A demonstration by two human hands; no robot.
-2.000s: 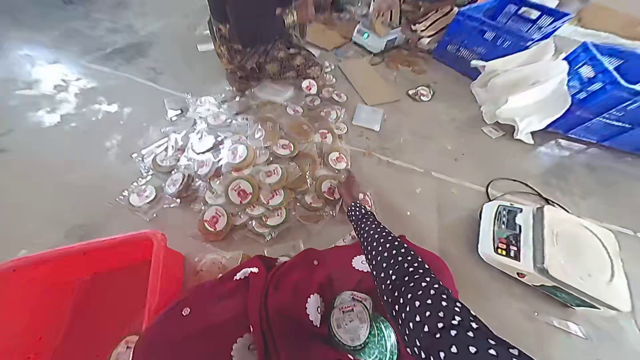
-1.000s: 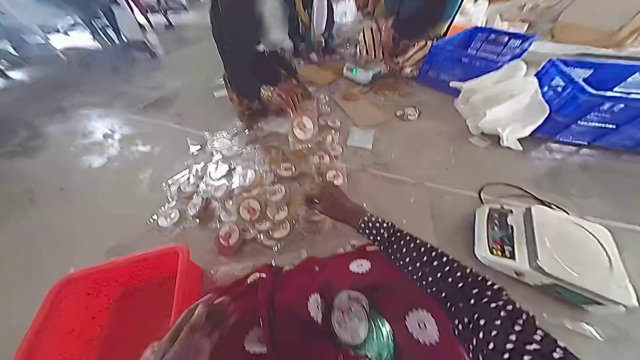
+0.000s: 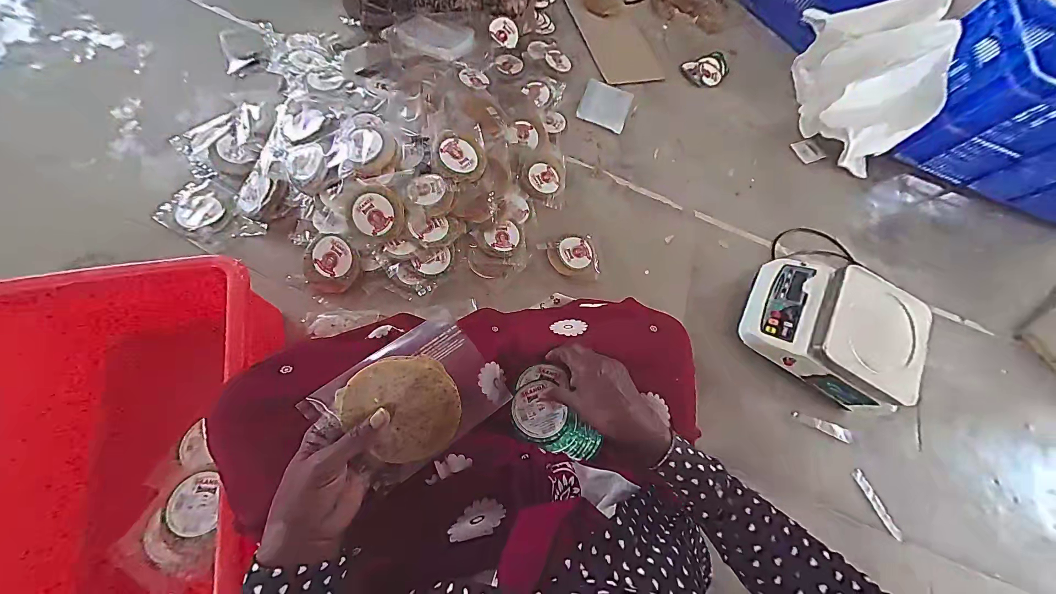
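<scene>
My left hand (image 3: 326,487) grips a clear plastic bag (image 3: 445,338) with flat round tan discs (image 3: 404,408) in it, the thumb pressed on the top disc. My right hand (image 3: 606,396) has its fingers on a stack of round printed labels (image 3: 540,411) with green edges, lying on the maroon cloth (image 3: 569,328) over my lap. Beyond my knees a heap of bagged discs with round labels (image 3: 429,190) is spread on the floor; one such bag (image 3: 573,253) lies at its near right edge.
A red plastic tub (image 3: 235,330) stands at the left, with labelled packets (image 3: 194,503) beside and partly behind its wall. A white digital scale (image 3: 874,330) with a cable sits at the right. Blue crates (image 3: 990,124) and a white sack (image 3: 874,82) are at the upper right, near cardboard (image 3: 615,41).
My right hand has come back from the heap to the label stack on my lap. My left hand now shows a bag of discs. The view has tipped downward; the other person is mostly out of it.
</scene>
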